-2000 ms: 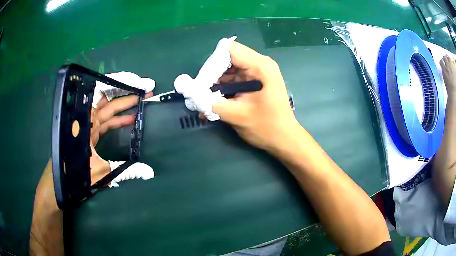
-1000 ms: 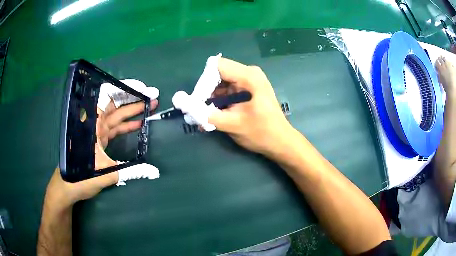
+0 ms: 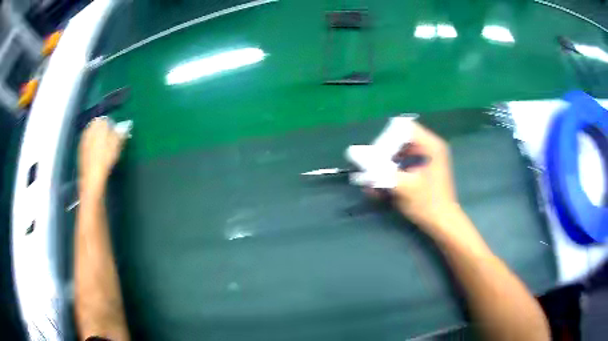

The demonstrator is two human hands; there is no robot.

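Observation:
The picture is blurred. My right hand (image 3: pixel 420 166), with white finger cots, holds the black-handled tweezers (image 3: pixel 323 172) over the middle of the dark green mat (image 3: pixel 267 266). Their bright tips point left and touch nothing that I can make out. My left hand (image 3: pixel 101 143) is stretched out at the far left, beside the white rail. A dark blurred piece (image 3: pixel 112 101), perhaps a phone middle frame, lies just beyond its fingers. Whether the hand grips it cannot be told. A faint dark mark shows on the mat below my right hand.
A phone middle frame (image 3: pixel 348 81) lies on the bright green surface at the top centre. A blue reel (image 3: pixel 567 180) stands on a white sheet (image 3: pixel 533 123) at the right. A long white rail (image 3: pixel 40 220) with small dark pieces runs along the far left.
My left hand has moved from under the held phone frame to the far left. My right hand and tweezers are away from that frame, further right in the picture. The view has shifted left.

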